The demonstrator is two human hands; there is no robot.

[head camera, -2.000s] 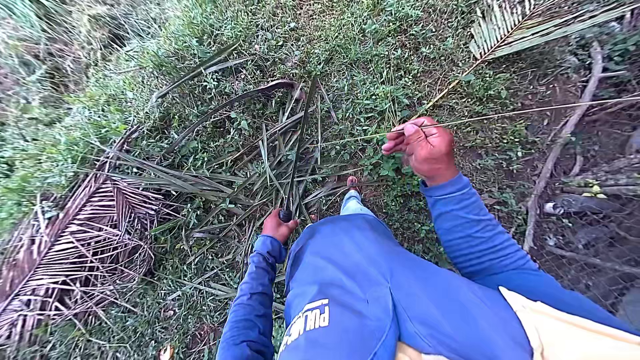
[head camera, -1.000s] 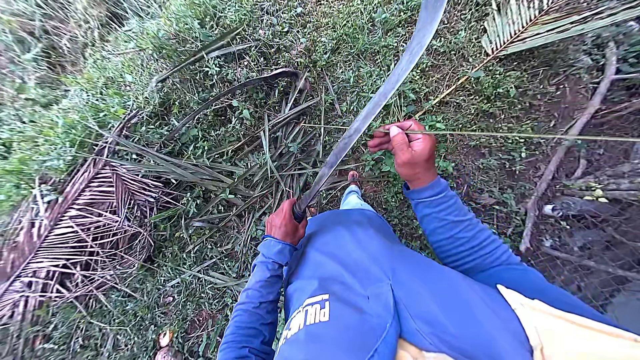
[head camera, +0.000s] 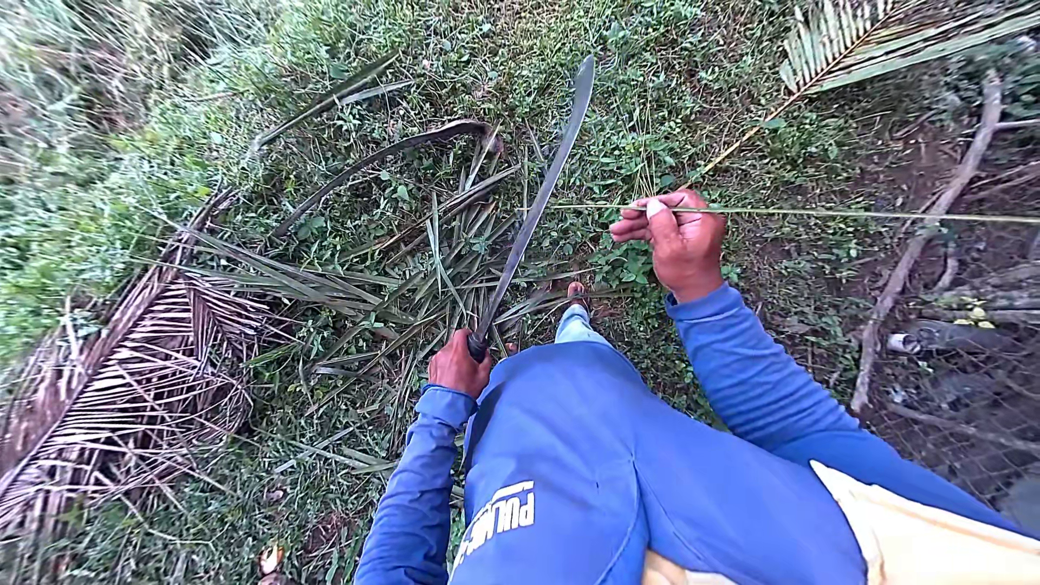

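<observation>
My left hand (head camera: pixel 460 365) is closed round the black handle of a machete (head camera: pixel 543 199), low in front of my body. Its long curved blade points up and away, over a heap of cut palm leaf strips (head camera: pixel 406 280). Between the thumb and fingers of my right hand (head camera: pixel 681 236) is a thin green leaf midrib (head camera: pixel 821 213), running level out past the right edge. The midrib's short left end reaches close to the blade; whether they touch cannot be told.
A dried palm frond (head camera: pixel 122 382) lies at the left. A greener frond (head camera: pixel 845 45) is at the upper right. Along the right side run a crooked branch (head camera: pixel 918 236) and wire mesh (head camera: pixel 967 431). My foot (head camera: pixel 576 291) shows beyond my shirt.
The machete blade, raised large across the view one second ago, now points farther left and looks smaller. Two seconds ago it lay low over the leaves. My right hand still holds the midrib.
</observation>
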